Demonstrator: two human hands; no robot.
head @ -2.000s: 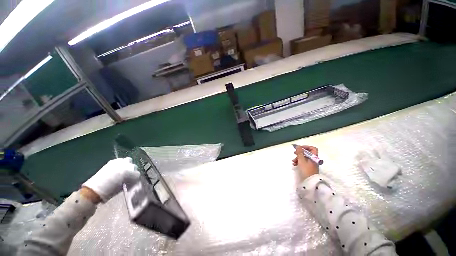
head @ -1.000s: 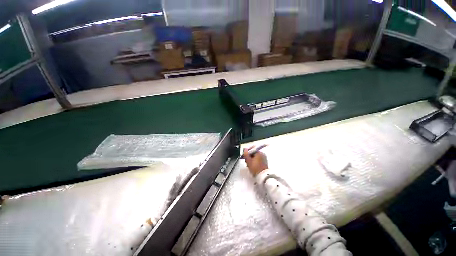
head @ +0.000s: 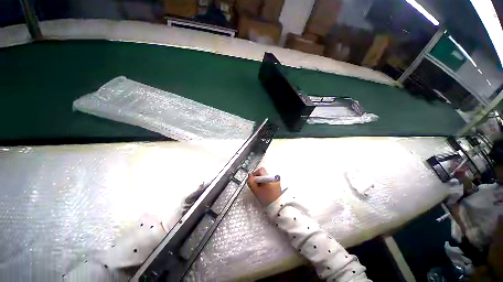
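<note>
A sheet-metal housing stands edge-on and slanted over the bench, its slotted flange facing right and its far end near the belt edge. My left hand is mostly hidden behind the housing; a dark blurred patch shows at its left side, with my dotted sleeve below. Its grip cannot be seen. My bare right hand holds a white paint marker beside the flange, near the upper slots.
A bubble wrap sheet lies on the green belt. A black housing stands on edge there, with an open housing on wrap behind it. A white cloth lies on the padded bench. A person is at far right.
The view has turned right and down. The housing went from swinging at the left to slanting before me. My right hand with the marker has moved from its far end down along the flange.
</note>
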